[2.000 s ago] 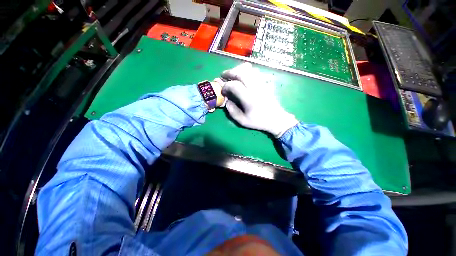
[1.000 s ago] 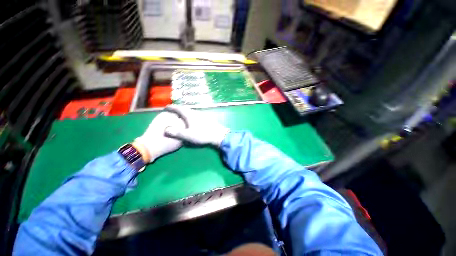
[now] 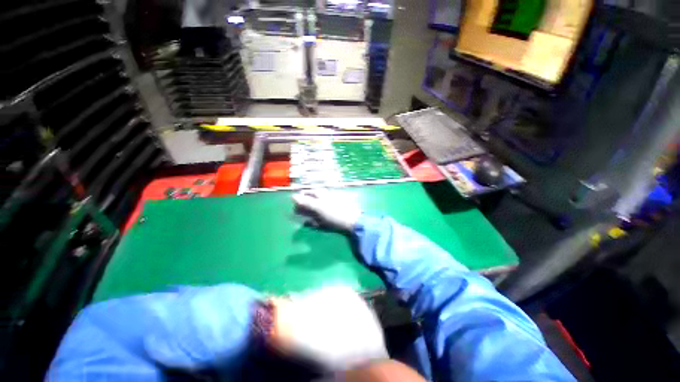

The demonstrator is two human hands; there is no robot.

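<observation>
The green bench top lies in front of me. My right hand, in a white glove, rests on or just above its far part, near the framed board; its fingers are small and blurred. My left hand, also gloved, is low and close to my body over the near edge, strongly blurred, so its fingers cannot be made out. The green circuit board lies in a silver metal frame behind the bench top. Neither hand visibly touches it.
Red matting with small parts lies at the left. A keyboard and mouse sit on a side shelf at the right, below a lit monitor. Dark racks stand at the left. A yellow-black striped bar runs behind the frame.
The hands were together over the bench top and are now apart. My left hand has come back toward my body; my right hand stays near the frame. The view has tilted up.
</observation>
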